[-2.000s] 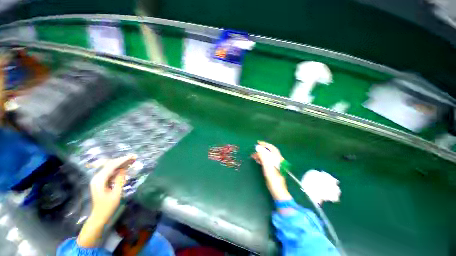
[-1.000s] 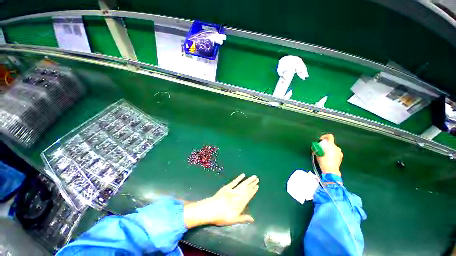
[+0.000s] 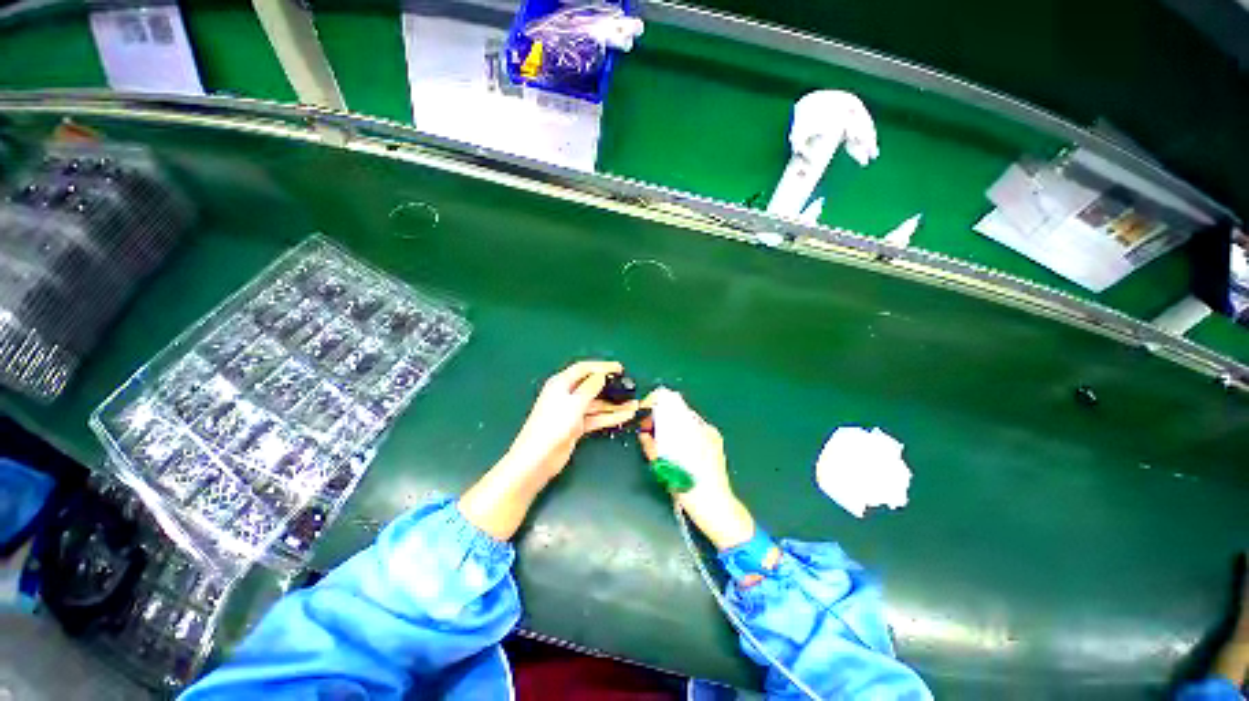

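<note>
My left hand (image 3: 564,422) is at the middle of the bench and pinches a small round black module (image 3: 618,389) between its fingertips. My right hand (image 3: 688,452) is close beside it, its fingers closed around a pen-shaped tool with a bright green fitting (image 3: 673,474). The tool's tip is hidden at the fingers, near the module. A pale thin hose (image 3: 722,593) runs from the fitting along my right forearm. The pile of tiny reddish parts is mostly hidden by my hands; only small specks show below the fingertips.
A clear blister tray (image 3: 281,397) lies left. Stacked trays (image 3: 82,253) stand at far left. A white patch (image 3: 864,470) lies right, a small black piece (image 3: 1086,396) farther right. The ledge holds a blue box (image 3: 559,52) and white cloth (image 3: 826,126). Another person's hand (image 3: 1233,653) shows at right.
My left hand has lifted off the bench, moved up and left, and now holds a black module. My right hand has moved left to meet it, still with the tool.
</note>
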